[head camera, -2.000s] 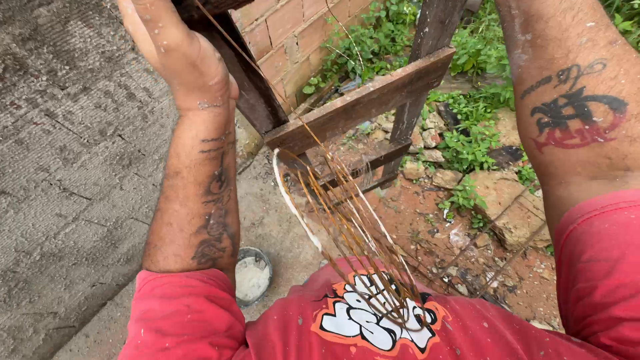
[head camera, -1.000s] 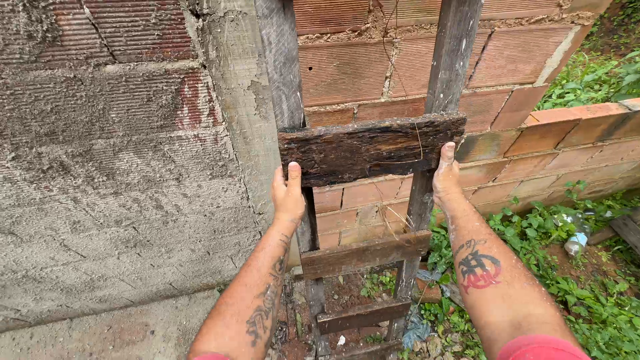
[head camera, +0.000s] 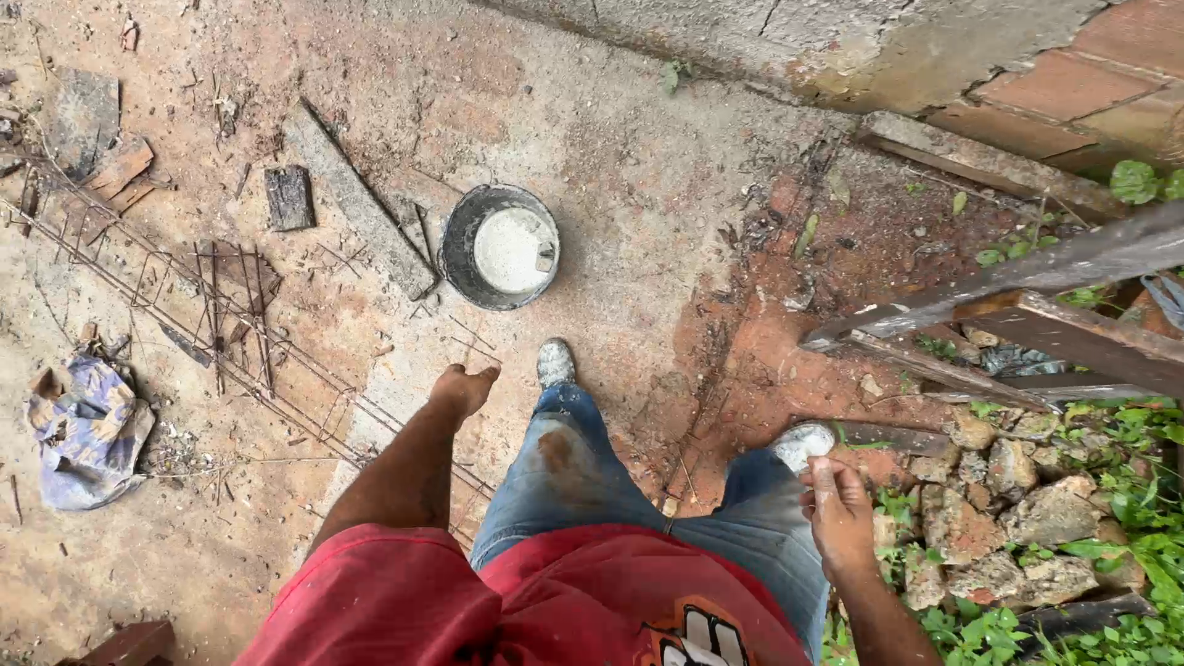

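My left hand (head camera: 465, 390) hangs over the concrete floor with nothing visible in it, its fingers loosely bent. Up and to its right, beyond my left shoe, stands a black plastic bucket (head camera: 499, 247) holding a pale wet mix and a small object that I cannot make out. My right hand (head camera: 837, 509) is low beside my right leg, near my right shoe, fingers partly curled; whether something thin is between them cannot be told. The wooden ladder (head camera: 1027, 259) leans at the right, apart from both hands.
A rebar cage (head camera: 268, 370) lies across the floor at left, near a crumpled bag (head camera: 88, 430) and a long board (head camera: 356, 199). Broken rubble (head camera: 971, 536) and weeds lie at right. Another board (head camera: 990, 162) rests along the wall's foot.
Both hands have let go of the ladder's upper board, which they held one second ago, and are now lowered at my sides. The view has swung down to the floor.
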